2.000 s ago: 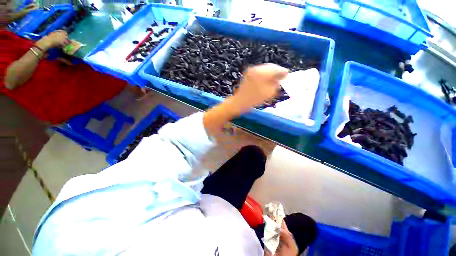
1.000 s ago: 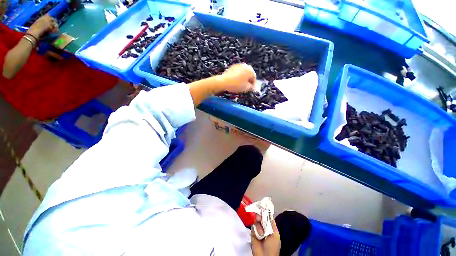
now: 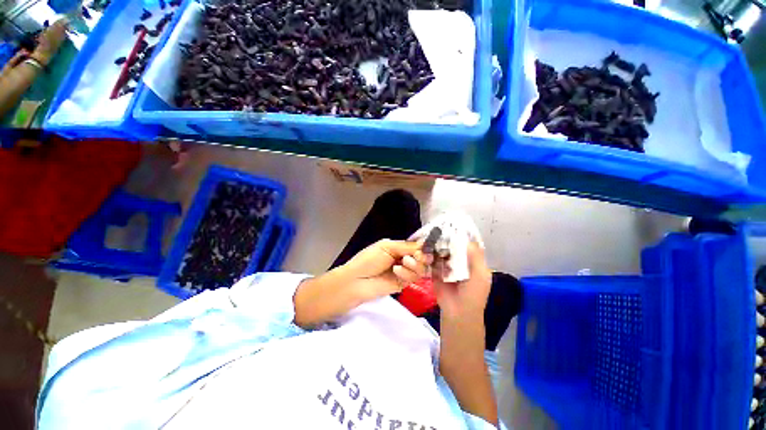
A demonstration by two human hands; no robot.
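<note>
My left hand (image 3: 393, 265) holds a small dark part (image 3: 432, 241) at its fingertips, above my lap. My right hand (image 3: 467, 281) holds a crumpled white cloth (image 3: 454, 233) against the part; the cloth covers some of its fingers. A red object (image 3: 417, 297) sits between my legs, just below the hands. The large blue tray (image 3: 311, 128) on the bench is heaped with dark parts (image 3: 294, 59), with a loose white liner corner (image 3: 449, 63) at its right. A second blue tray (image 3: 621, 167) at the right holds a smaller pile (image 3: 595, 105) on a white liner.
A left tray (image 3: 102, 128) holds scattered parts and a thin red stick (image 3: 128, 63). A floor tray (image 3: 195, 179) with dark parts and a blue stool (image 3: 118, 265) are low left. Stacked blue crates (image 3: 672, 336) stand by the right knee. A neighbour's arm (image 3: 25, 76) shows upper left.
My left hand has left the large tray and come down to the lap with a dark part. My right hand and cloth have risen to meet it. The view has tilted downward.
</note>
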